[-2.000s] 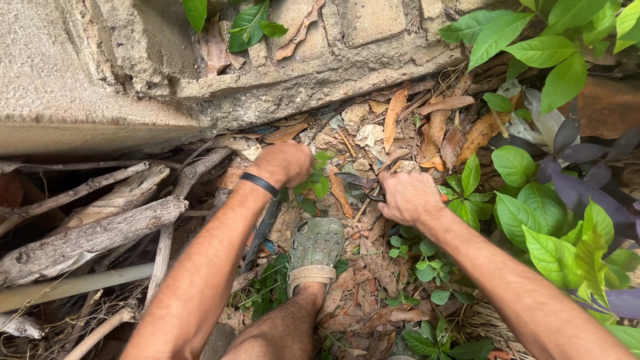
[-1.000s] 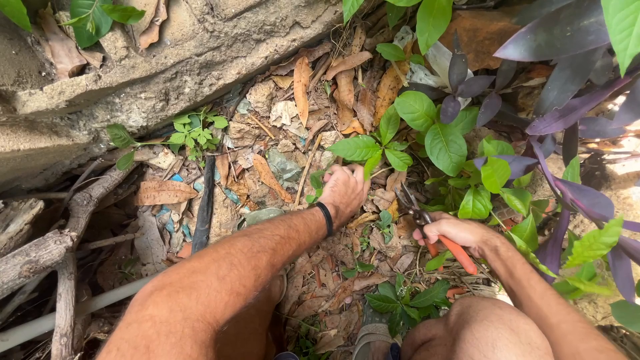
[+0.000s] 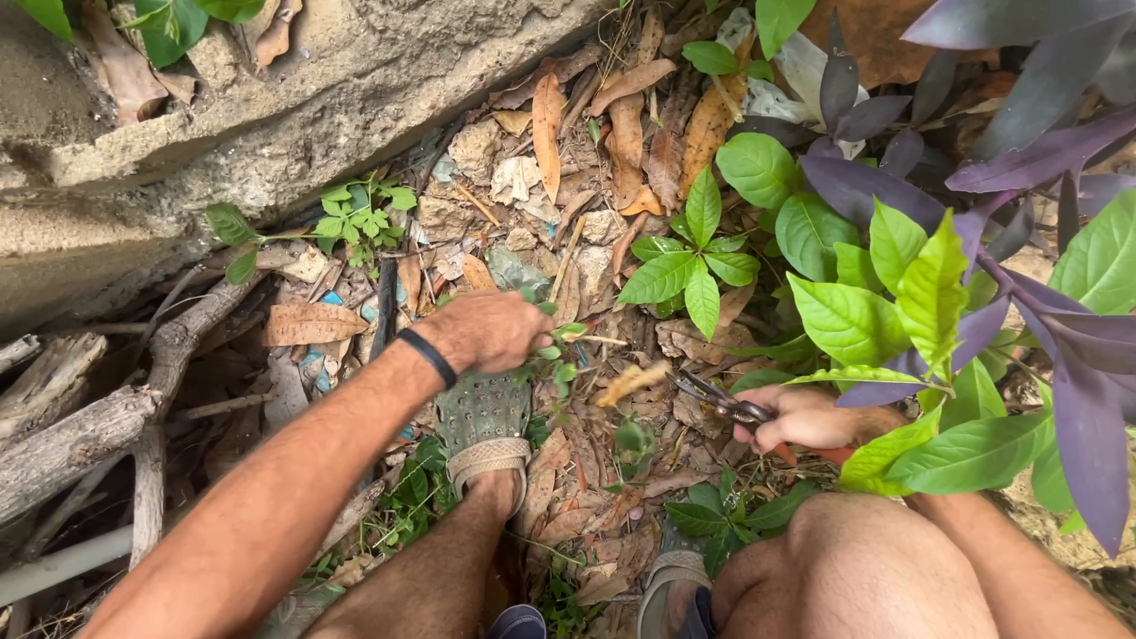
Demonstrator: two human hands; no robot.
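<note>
My left hand (image 3: 499,333), with a black band at the wrist, is closed on a small green weed (image 3: 561,359) above the toe of a green clog (image 3: 484,413). To the right, my right hand (image 3: 803,422) grips pruning shears (image 3: 723,399) with orange handles, mostly hidden by fingers and leaves. The blades point up and left and look slightly parted. A blurred yellowish leaf (image 3: 635,382) lies or hangs just left of their tips. Above them grows a seedling with several pointed green leaves (image 3: 697,266).
A rough stone ledge (image 3: 311,98) runs across the upper left. Dry branches (image 3: 80,444) and a pale pipe (image 3: 67,564) lie at left. Purple-leaved plants (image 3: 1087,355) crowd the right. Dry leaves (image 3: 548,133) cover the ground, and a leafy vine (image 3: 359,217) grows by the ledge.
My left hand has moved left, away from beside the seedling, and now holds a small weed. The shears' orange handles, plain a second ago, are now mostly covered by my right hand and leaves.
</note>
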